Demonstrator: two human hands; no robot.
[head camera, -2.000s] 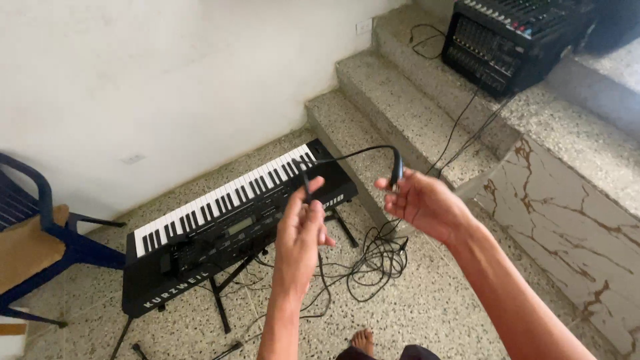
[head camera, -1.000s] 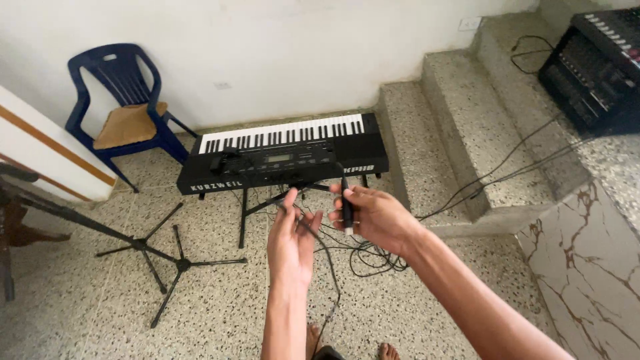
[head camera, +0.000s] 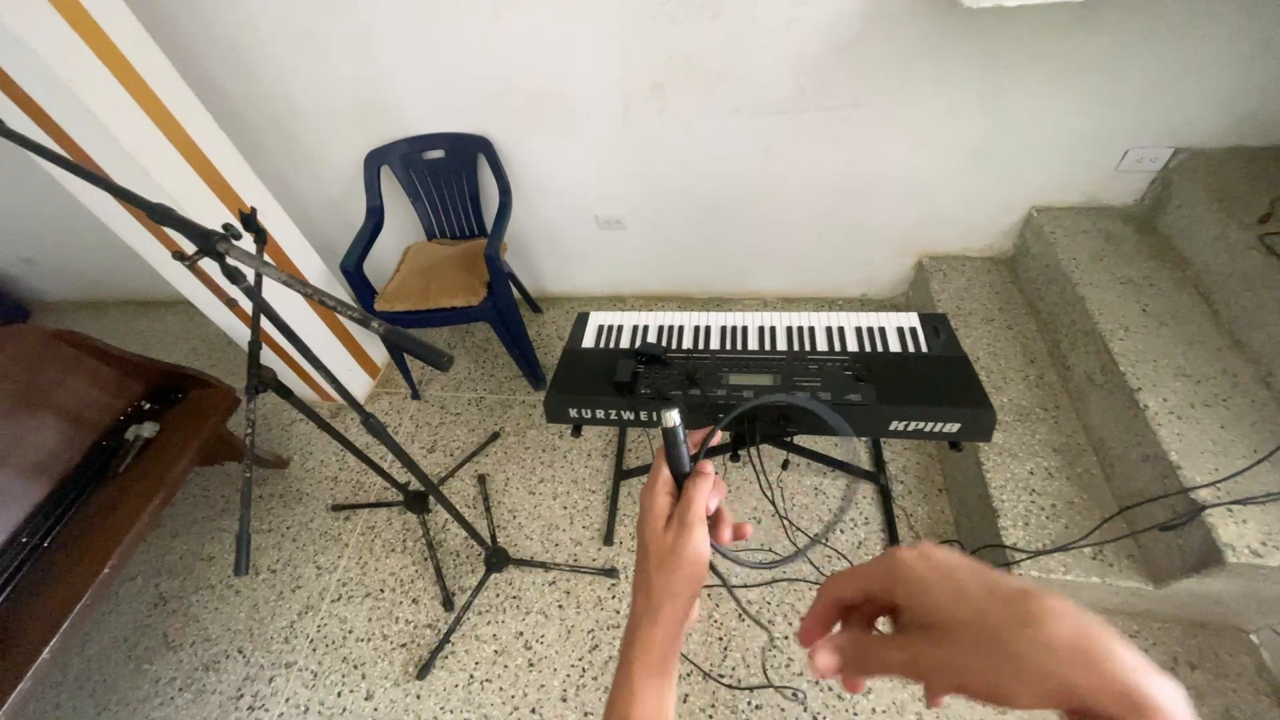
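My left hand (head camera: 685, 500) grips a black XLR cable connector (head camera: 675, 440) with a silver tip, held upright. From the hand a loop of black cable (head camera: 845, 425) arcs out to the right, and more cable hangs down to the floor. My right hand (head camera: 900, 620), blurred, is lower right of the loop with its fingers curled; nothing shows in it, though its palm side is partly hidden. Behind the hands a black Kurzweil keyboard (head camera: 770, 375) rests on a black folding stand (head camera: 885, 490) against the wall.
Two black microphone stands (head camera: 375, 430) spread their legs on the speckled floor at left. A blue plastic chair (head camera: 435, 190) with a tan cushion (head camera: 435, 275) is by the wall. Brown wooden furniture (head camera: 130, 370) fills the left edge. Stone steps (head camera: 1050, 400) rise at right, with black cables (head camera: 1120, 520) across them.
The view has swung left. The connector was in my right hand a second ago; now my left hand holds one, and my right hand has moved away, lower and to the right.
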